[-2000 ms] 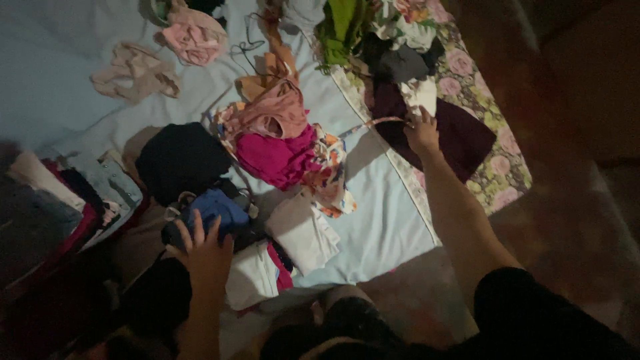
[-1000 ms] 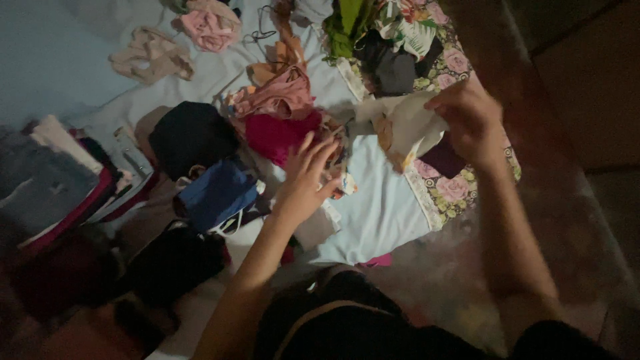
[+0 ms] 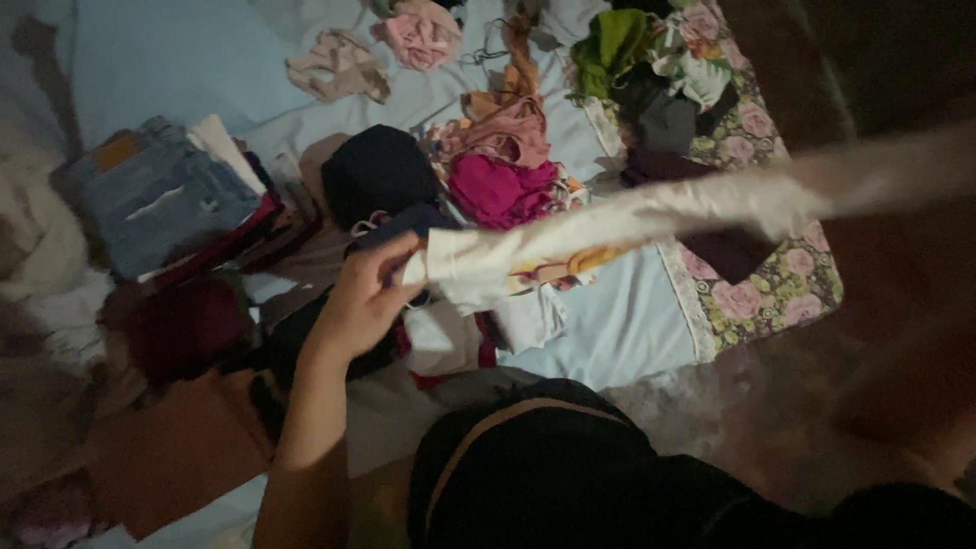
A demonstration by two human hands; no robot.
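A white garment with a yellow-orange print (image 3: pixel 564 236) is stretched across the view above the bed. My left hand (image 3: pixel 366 293) grips its left end between thumb and fingers. At the other end, my right hand (image 3: pixel 808 194) is blurred and largely covered by the white cloth, so its fingers cannot be made out; the forearm comes in from the right edge. Beneath the garment are a magenta cloth (image 3: pixel 503 187), folded white clothes (image 3: pixel 530 316) and a dark purple cloth (image 3: pixel 732 252). A dark folded garment (image 3: pixel 381 171) lies beyond my left hand.
Folded jeans (image 3: pixel 168 206) top a stack at the left. A beige garment (image 3: pixel 339 65), a pink one (image 3: pixel 423 34) and a green one (image 3: pixel 614 49) lie farther back. Floral fabric (image 3: pixel 801 267) runs along the bed's right edge, beside the floor (image 3: pixel 762 404).
The white garment, earlier by my right hand at the right, now spans between both hands. My left hand has moved from over the magenta cloth to the garment's left end.
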